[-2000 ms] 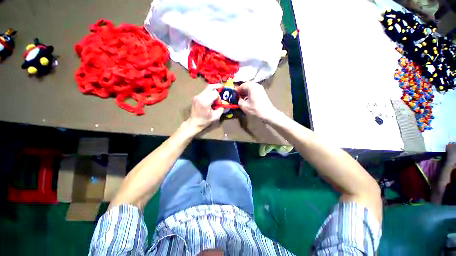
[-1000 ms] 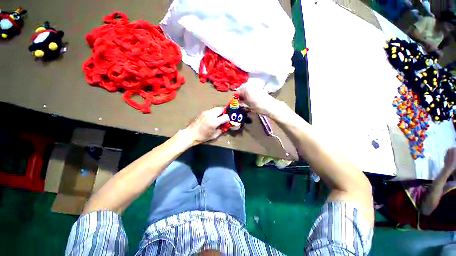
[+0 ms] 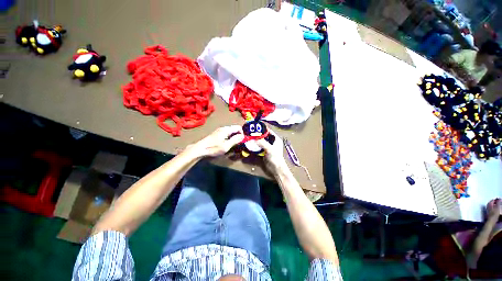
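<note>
A plush penguin (image 3: pixel 254 144) is held upright between my hands over the front edge of the brown table, its face and white belly towards me and a red band around its neck. My left hand (image 3: pixel 224 139) holds its left side in view, and my right hand (image 3: pixel 271 149) holds the other side, fingers near the neck band. A loose heap of red scarves (image 3: pixel 168 90) lies on the table. A smaller batch of red scarves (image 3: pixel 250 100) spills from the white bag (image 3: pixel 261 60).
Slim thread snips (image 3: pixel 292 152) with a cord lie right of my hands. Penguins with red necks (image 3: pixel 87 63) sit at the far left. A white table (image 3: pixel 380 121) stands right, with a penguin heap (image 3: pixel 468 112) and small orange-blue parts (image 3: pixel 451 156). A person's arm (image 3: pixel 487 230) shows at the right edge.
The penguin has turned from tilted to upright, its belly and neck band now showing. My right hand has moved from above its head down to its side. The view has shifted, showing more table beyond.
</note>
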